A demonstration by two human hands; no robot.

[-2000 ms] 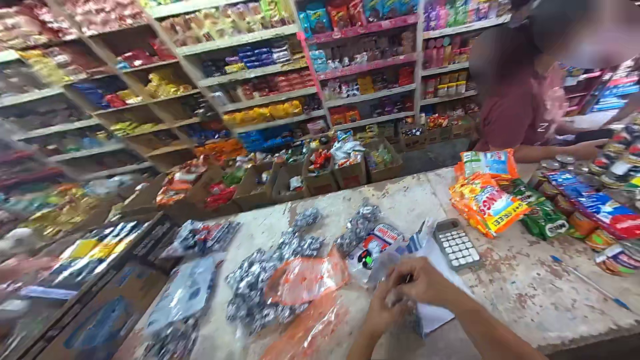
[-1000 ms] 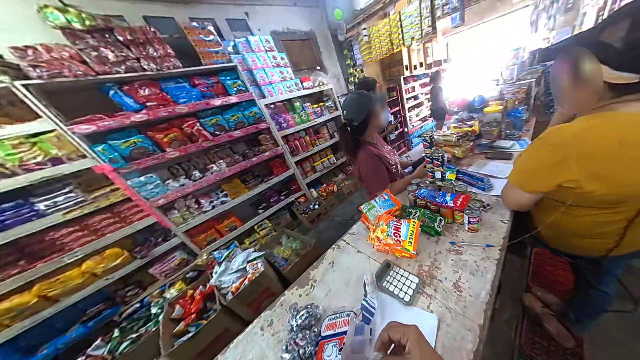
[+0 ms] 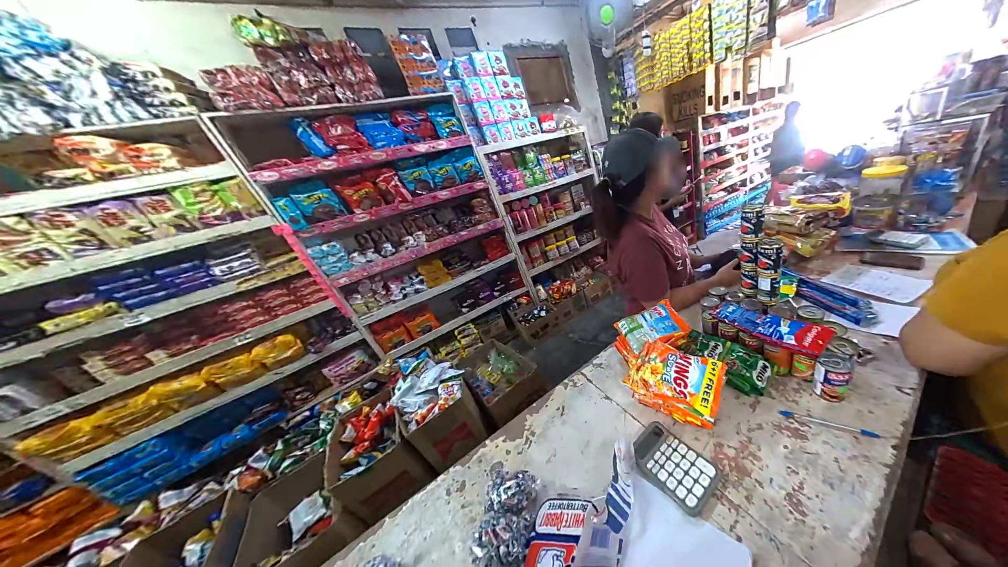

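Neither of my hands shows in the frame now. At the near end of the worn painted counter (image 3: 551, 441) lie wrapped candies in silvery wrappers (image 3: 506, 508), a White Rabbit candy bag (image 3: 561, 529) and a sheet of white paper (image 3: 681, 535). A grey calculator (image 3: 676, 468) with white keys rests on the paper's upper edge. Beyond it are orange snack packs (image 3: 673, 382), green packs (image 3: 728, 362), a Colgate toothpaste box (image 3: 776, 329) on several cans, and stacked tall cans (image 3: 760, 260). A blue pen (image 3: 831, 424) lies at the right.
A person in a maroon shirt (image 3: 650, 260) stands behind the counter, hands by the cans. A person in a yellow sleeve (image 3: 965, 307) is at the right edge. Shelves of packaged goods (image 3: 378, 220) fill the left. Cardboard boxes (image 3: 449, 429) of packs stand along the counter.
Two seconds ago both my hands were together over the paper, and one second ago one hand was at its edge; now neither is seen. The view has swung right.
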